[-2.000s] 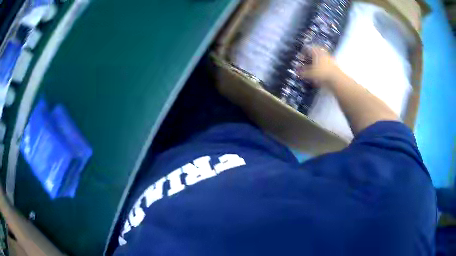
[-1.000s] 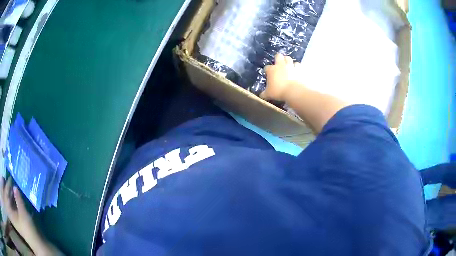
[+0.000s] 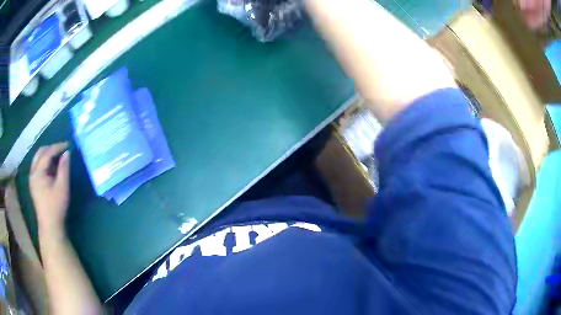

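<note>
Blue cards (image 3: pixel 114 138) lie in a small fanned stack on the green work surface (image 3: pixel 240 117). My left hand (image 3: pixel 50 175) is just left of the cards, empty, with thumb and fingers apart and slightly bent. A bundle of bagged black accessories (image 3: pixel 264 17) in shiny clear wrap lies at the top edge of the view, partly cut off. My right forearm reaches over the work surface beside the bundle. My right hand is cut off by the top edge, so its hold cannot be seen.
White trays (image 3: pixel 46 46) with a blue card stand at upper left, beyond the whitish edge strip (image 3: pixel 92 64). An open brown carton (image 3: pixel 501 74) is at right, partly behind my right arm. Another person's hand (image 3: pixel 534 11) shows at top right.
My right arm has moved from the carton up over the work surface. The black bundle now shows at the top. My left hand has come further into view beside the cards. The view has turned.
</note>
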